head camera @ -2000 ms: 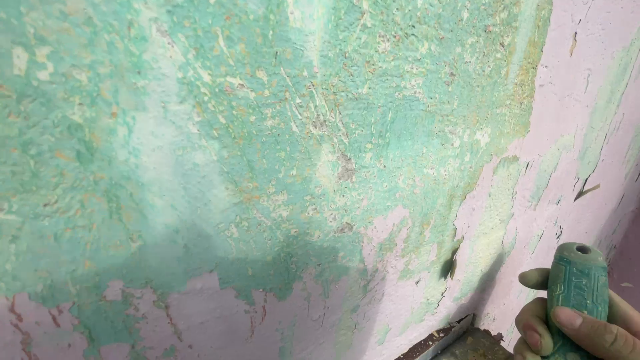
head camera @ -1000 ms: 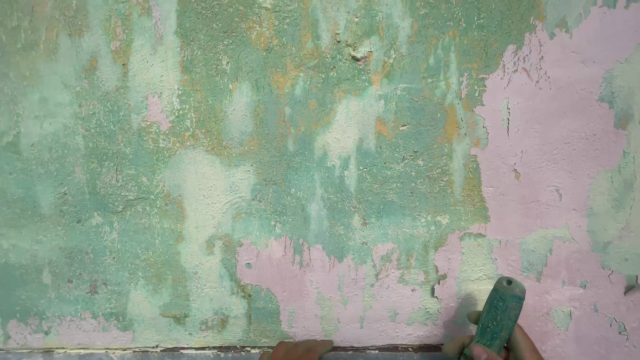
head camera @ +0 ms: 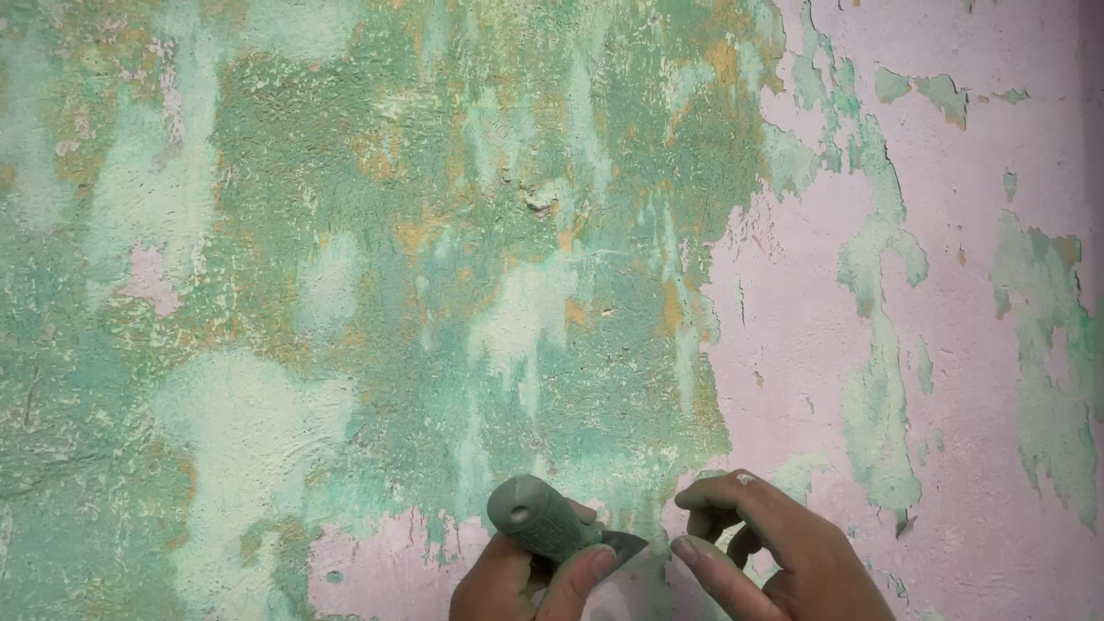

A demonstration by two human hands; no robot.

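My left hand (head camera: 526, 580) is low in the middle of the head view, closed around the green, patterned handle (head camera: 543, 520) of a scraper. The rounded butt of the handle, with a hole in it, points up and left. The scraper's dark metal blade (head camera: 623, 548) shows beside my left thumb and points right. My right hand (head camera: 776, 552) is just right of the blade, its thumb and forefinger apart with nothing seen between them. Behind both hands stands a wall with worn green paint (head camera: 388, 345) and patches of pale pink (head camera: 793, 345).
Ragged edges of green paint (head camera: 884, 388) run down the pink part at the right, with a small loose flake (head camera: 902, 523) low down. A small chipped spot (head camera: 542, 203) marks the green area. At the far right is a darker vertical band (head camera: 1091, 103).
The scraper has passed from my right hand to my left hand. Both hands are now close together, where one second ago they were apart at the bottom edge. The view has shifted.
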